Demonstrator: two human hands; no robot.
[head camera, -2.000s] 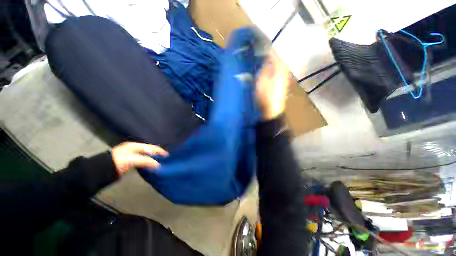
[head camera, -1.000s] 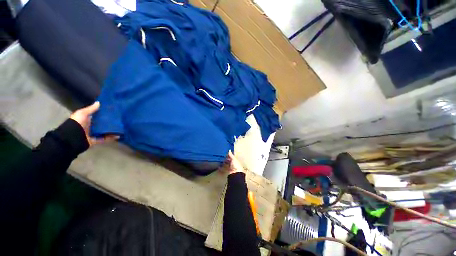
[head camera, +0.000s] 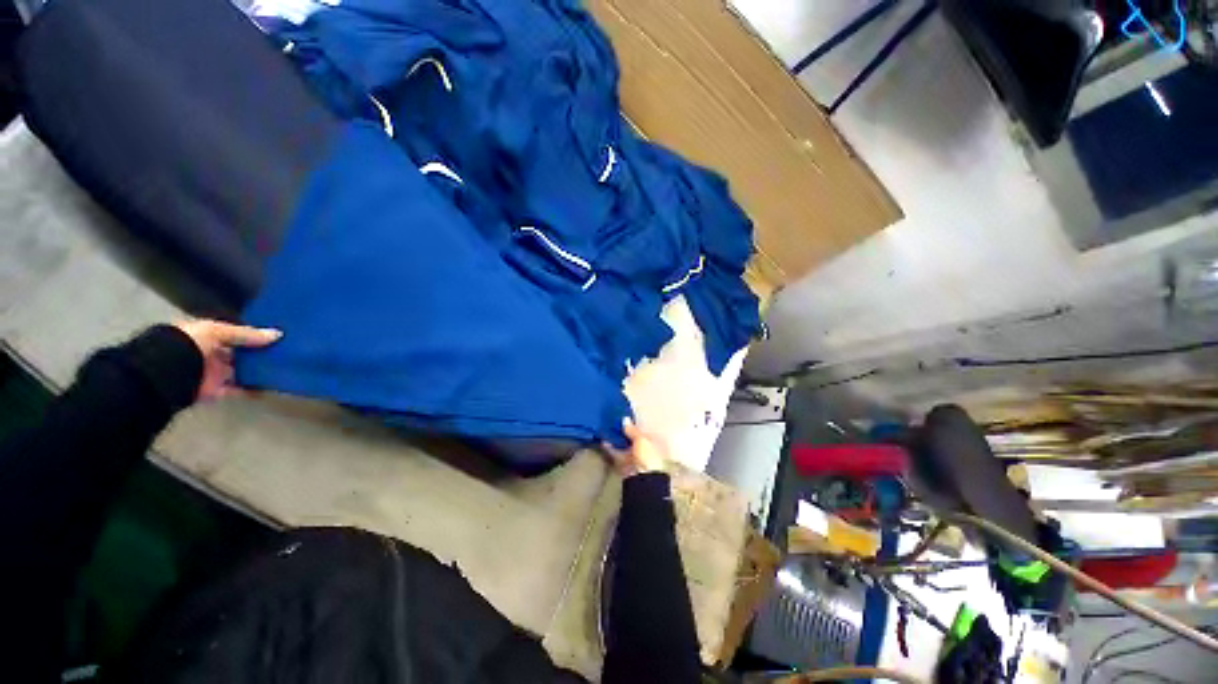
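Observation:
A blue garment (head camera: 401, 301) lies smooth and flat over the end of the dark padded board (head camera: 174, 134). My left hand (head camera: 221, 354) holds the garment's near left edge, thumb on top. My right hand (head camera: 637, 448) grips its right corner near the board's rounded end. A crumpled blue garment pile (head camera: 534, 147) with short white piping lines lies beyond the board and meets the garment. The iron is mostly hidden behind my right sleeve; only a thin curved edge shows beside it.
A brown cardboard sheet (head camera: 761, 120) lies behind the pile. A pale ragged scrap (head camera: 679, 388) and a tan square pad (head camera: 711, 535) are at the table's right end. A tan hose (head camera: 1089, 581) crosses the lower right. The pale table (head camera: 387, 481) runs below the board.
The garment, lifted and bunched earlier, came down over the board end and is now smoother and pulled flat. Both hands are at its near edge. The view has shifted slightly.

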